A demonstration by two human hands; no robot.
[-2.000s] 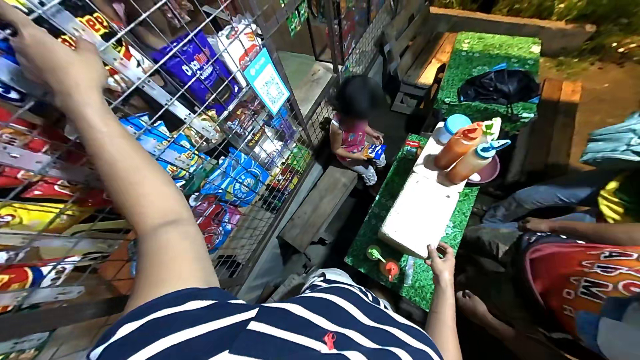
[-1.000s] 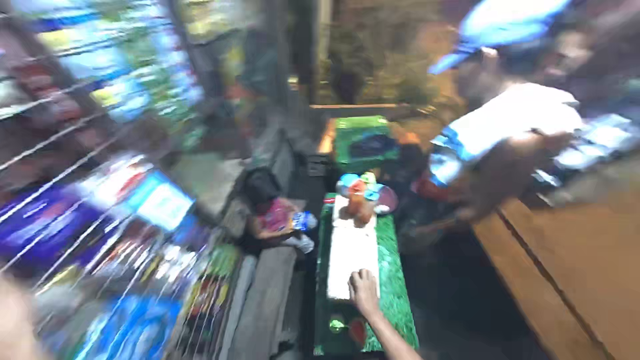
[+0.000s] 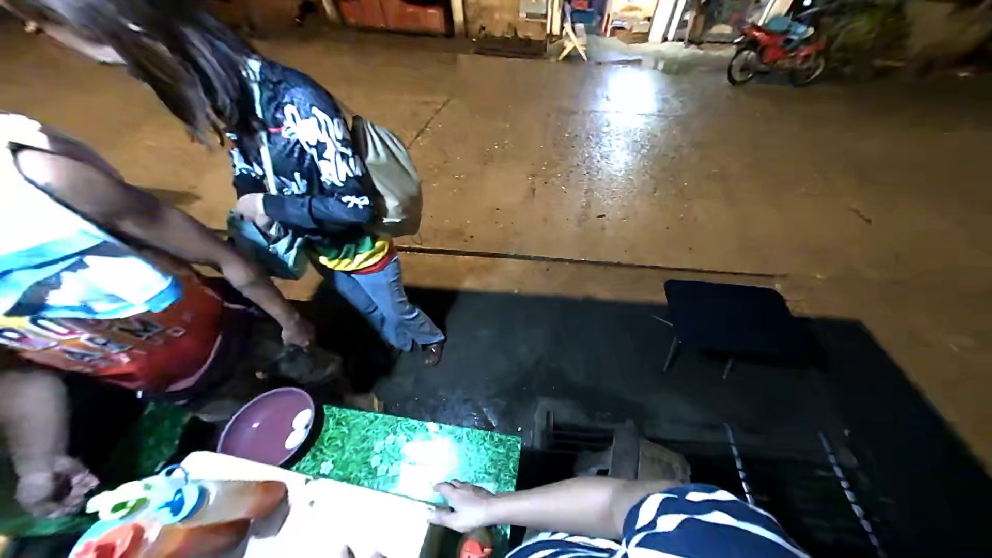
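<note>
A white foam-like box lid or board (image 3: pixel 364 515) lies on the green patterned tabletop (image 3: pixel 434 457) at the bottom. My right hand (image 3: pixel 465 505) rests palm down at its right corner, fingers a little apart and nothing held. At the very bottom edge, fingertips, apparently of my left hand (image 3: pixel 363 552), touch the white surface; the rest of that hand is out of frame. Sauce bottles (image 3: pixel 232 508) with brown-orange contents lean together on the board's left part, with blue, green and red tops beside them. Behind the board stands a purple bowl (image 3: pixel 267 426) holding two white oval things.
Beside the table at left is a person in a white and red top (image 3: pixel 116 310). Another person with a backpack (image 3: pixel 391 174) stands beyond, on the wet pavement. A dark flat-topped stool or small table (image 3: pixel 728 318) stands at right. Across the road is a red motorcycle (image 3: pixel 779 50).
The view has swung far to the right, from the wire grille with hanging packets to the street. My left hand, at the grille two seconds ago, is no longer there in view. My right hand stays by the white board.
</note>
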